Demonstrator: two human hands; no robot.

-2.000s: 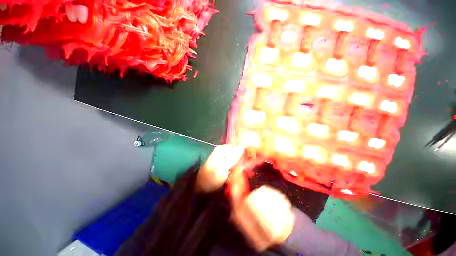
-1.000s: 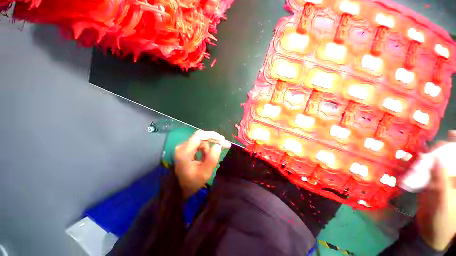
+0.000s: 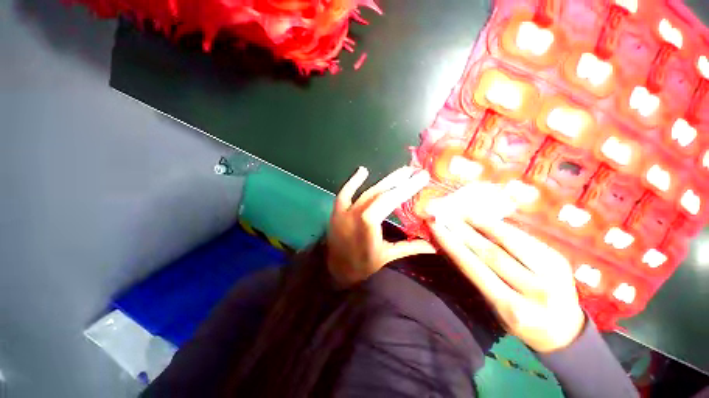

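The moulded sheet (image 3: pixel 571 169), red with rows of bright white spots, lies on the dark bench at the right, its near left corner at the bench edge. My left hand (image 3: pixel 365 233) is at that corner, thumb and fingers apart, fingertips at the sheet's edge; no held thing shows in it. My right hand (image 3: pixel 521 284) reaches over the near edge of the sheet, fingers pointing up-left onto the corner spots. A bright white patch at its fingertips may be a white wad; glare hides whether it is held.
A shaggy red stack (image 3: pixel 256 27) stands at the upper left, cut by the frame. The bench edge (image 3: pixel 210 138) runs diagonally below it. A blue bin (image 3: pixel 198 284) and green floor (image 3: pixel 284 206) show below. A small clear object (image 3: pixel 223 167) lies beyond the bench edge.
My right hand has moved left from the sheet's right side to its near left corner. My left hand has moved right and its fingers have spread. The view has shifted and the sheet appears larger.
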